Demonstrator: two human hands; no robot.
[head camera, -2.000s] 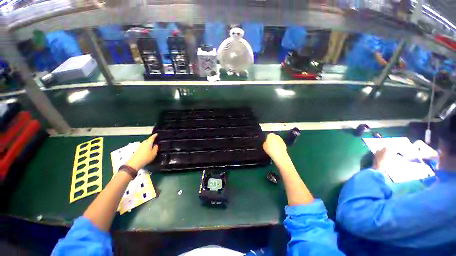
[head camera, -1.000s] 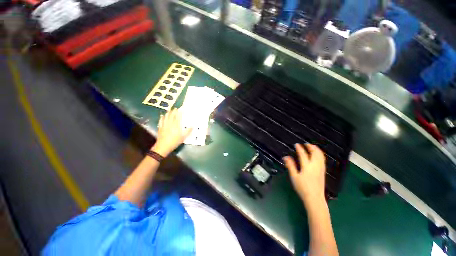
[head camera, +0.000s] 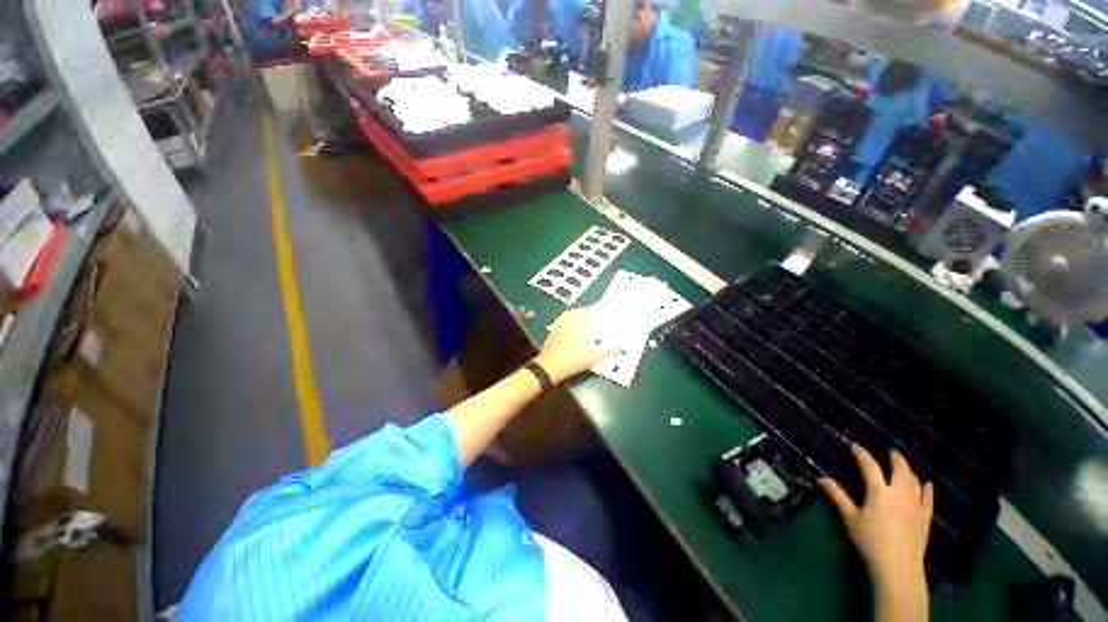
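My left hand (head camera: 571, 345) lies at the near edge of the white sticker sheets (head camera: 639, 301), fingers over the edge; whether it grips one cannot be told. My right hand (head camera: 889, 508) is spread, palm down, at the near side of the black blister tray (head camera: 851, 377), its fingertips over the tray edge. The tray shows long dark rows. The black fixture (head camera: 763, 481) with a pale centre sits on the green bench between my hands, left of my right hand. The used liner skeleton (head camera: 581, 263) lies flat beyond the sheets.
Red and black stacked trays (head camera: 486, 152) with white pieces stand at the bench's far end. A small white scrap (head camera: 677, 422) lies near the fixture. A white fan (head camera: 1055, 265) and a person in blue (head camera: 662, 51) are across the conveyor. A shelf and an aisle are at left.
The view has swung left along the bench. Both hands have let go of the tray's sides; my left hand has moved to the white sheets, and my right hand hovers or rests by the tray's near edge.
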